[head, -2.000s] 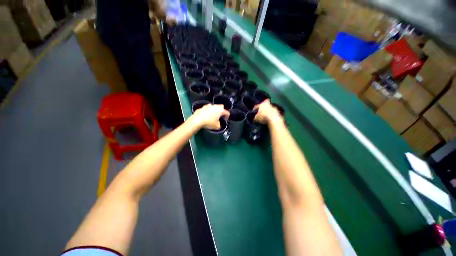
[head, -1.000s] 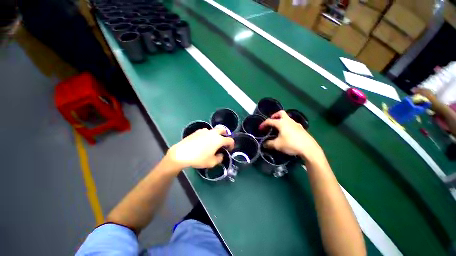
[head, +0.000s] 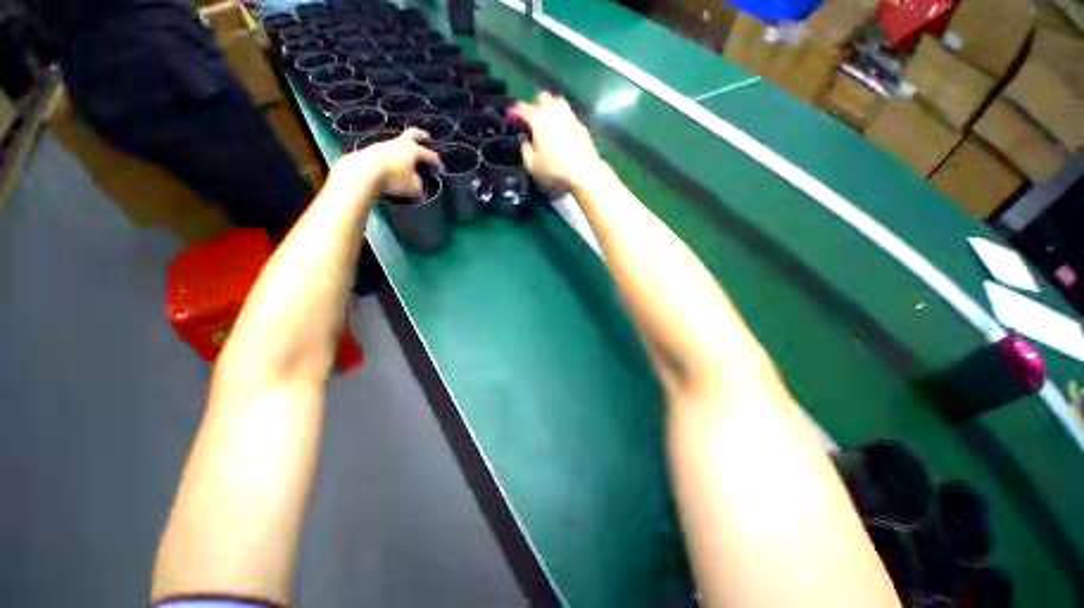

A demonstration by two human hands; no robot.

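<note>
Matte black cylindrical housings [head: 461,196] stand upright in dense rows along the bench, with open mouths up. Small silver stubs show on the front ones. My left hand [head: 408,164] is at the front left corner of the block, with fingers over the rim and into the mouth of a front housing [head: 416,220]. My right hand [head: 555,140] is at the right front edge of the block, its fingers curled down against the housings. Its fingertips are partly hidden, so its grip is unclear.
More black housings [head: 892,481] stand at the lower right. A black cylinder with a magenta rim [head: 1020,363] stands on the bench's far side, near white sheets [head: 1037,321]. A red stool [head: 214,291] and a dark-clothed person [head: 178,107] are left of the bench [head: 511,392].
The small group of housings held a second ago now appears at the lower right, released. Both hands have moved up the bench to the front of the large block.
</note>
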